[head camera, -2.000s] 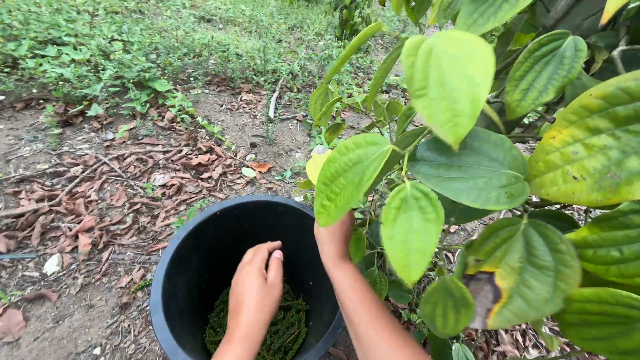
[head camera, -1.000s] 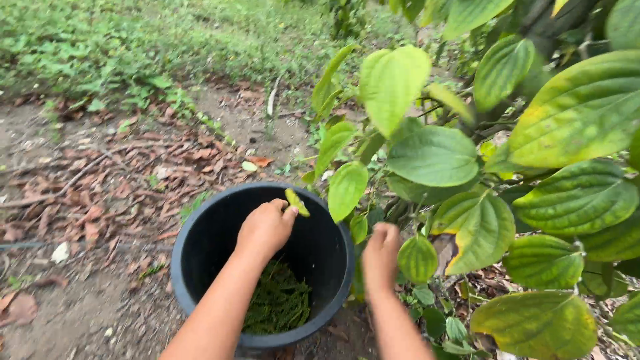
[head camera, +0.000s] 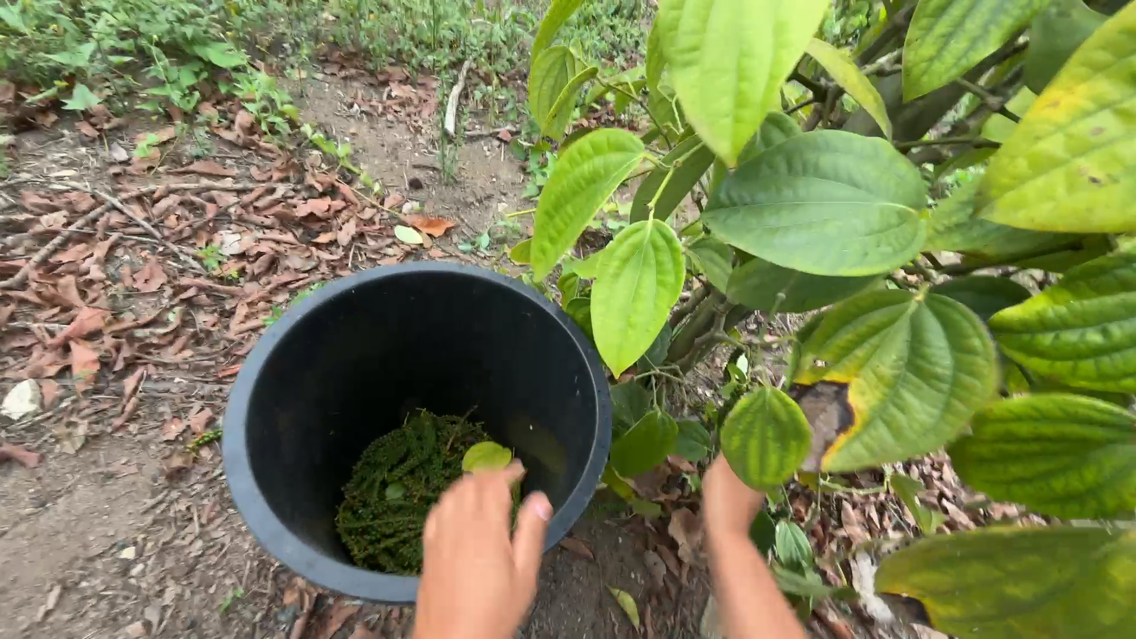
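Observation:
A black plastic bucket (head camera: 415, 277) stands on the ground, with a heap of green pepper spikes (head camera: 390, 497) at its bottom. My left hand (head camera: 484, 550) reaches over the near rim, fingers apart. Beyond its fingertips a yellow-green leaf (head camera: 486, 456) shows over the heap; whether the hand touches it is unclear. My right hand (head camera: 729, 497) is right of the bucket, low among the leaves of a pepper vine (head camera: 821, 204). Leaves cover its fingers, so what it touches is hidden.
Large leaves, some yellowing, hang over the right side; one has a brown patch (head camera: 824, 417). Dry brown leaves (head camera: 160, 257) and twigs lie on the soil at the left. A pale stone (head camera: 21, 399) sits at the left edge. Green weeds (head camera: 204, 53) grow behind.
One second ago my left hand held a yellow-green piece above the bucket; it has since moved down toward the heap, fingers now spread. My right hand has gone behind the vine's leaves.

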